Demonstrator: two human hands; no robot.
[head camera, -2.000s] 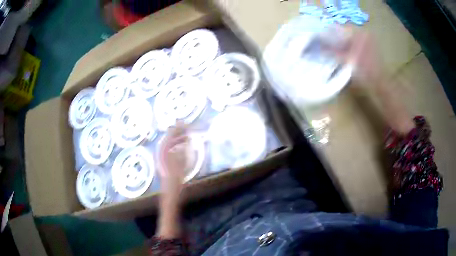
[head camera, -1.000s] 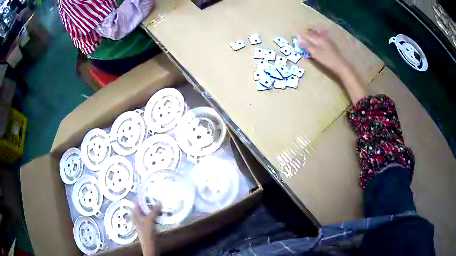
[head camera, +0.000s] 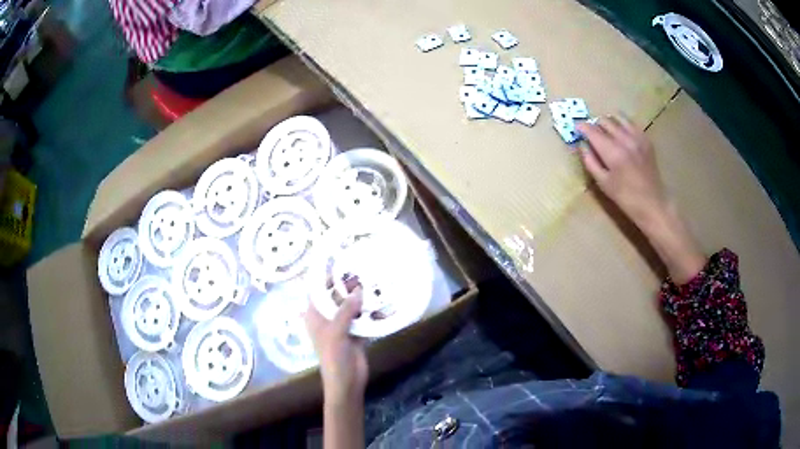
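Observation:
My left hand (head camera: 340, 338) holds a round white mounting base (head camera: 386, 276) by its near left side, raised over the other bases in the open carton (head camera: 70, 338). The held base is overexposed. My right hand (head camera: 618, 158) is over the cardboard-covered table (head camera: 526, 188), its fingertips on a few small pale square plates (head camera: 568, 114) drawn apart from the loose pile (head camera: 502, 88). Whether the fingers grip one plate cannot be told for sure. Several bases (head camera: 215, 355) lie in rows in the carton.
Another base (head camera: 691, 41) lies on the dark green conveyor belt (head camera: 746, 105) beyond the table. A neighbouring person's striped clothing (head camera: 145, 26) shows at the upper left, near a red seat (head camera: 175, 103). A yellow crate (head camera: 16, 215) is at the left edge.
My left hand has lifted a base and moved it right. My right hand has moved from the pile's far side nearer to me, and a few plates now lie apart from the pile.

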